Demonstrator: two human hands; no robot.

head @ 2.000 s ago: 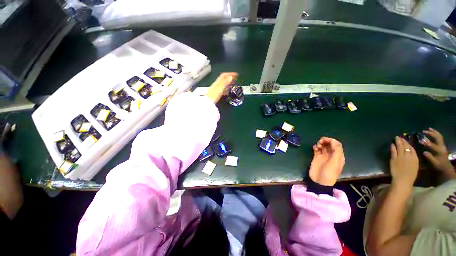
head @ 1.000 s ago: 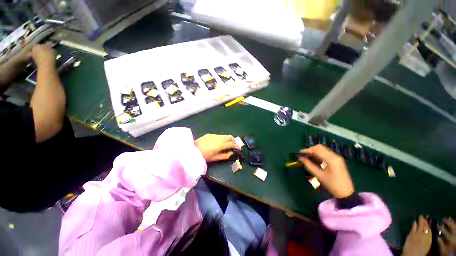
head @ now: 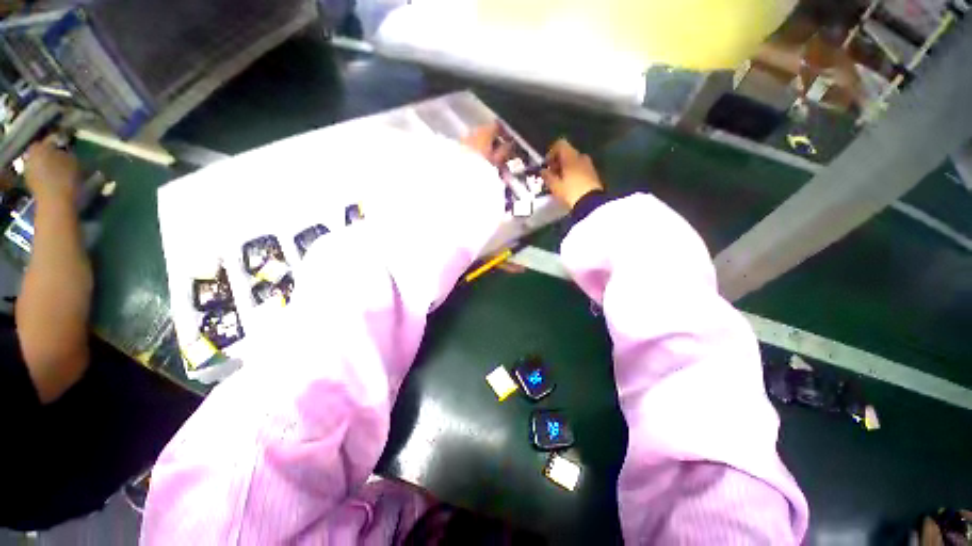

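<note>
The white blister tray (head: 320, 160) lies at the left, with black watch units (head: 261, 254) and yellow-white tabs in its pockets. My left hand (head: 486, 142) is over the tray's right end, partly hidden by its sleeve; its grip is unclear. My right hand (head: 573, 174) is at the tray's right edge, its fingertips on a dark unit beside white tabs (head: 523, 203). Two black watch units, one (head: 534, 378) above the other (head: 551, 430), lie face up with blue digits lit, each with a white tab beside it.
A yellow pen (head: 489, 266) lies by the tray's near edge. A pale rail (head: 874, 369) and thick grey post (head: 821, 181) are at the right, with a row of dark units (head: 815, 388) near the rail. Another person's arm (head: 55, 277) is at far left, boxy equipment (head: 203, 53) behind.
Both my hands have moved from the loose units on the bench up to the tray's right end. Fewer loose units show in front. The view has shifted, and my left sleeve covers the tray's middle.
</note>
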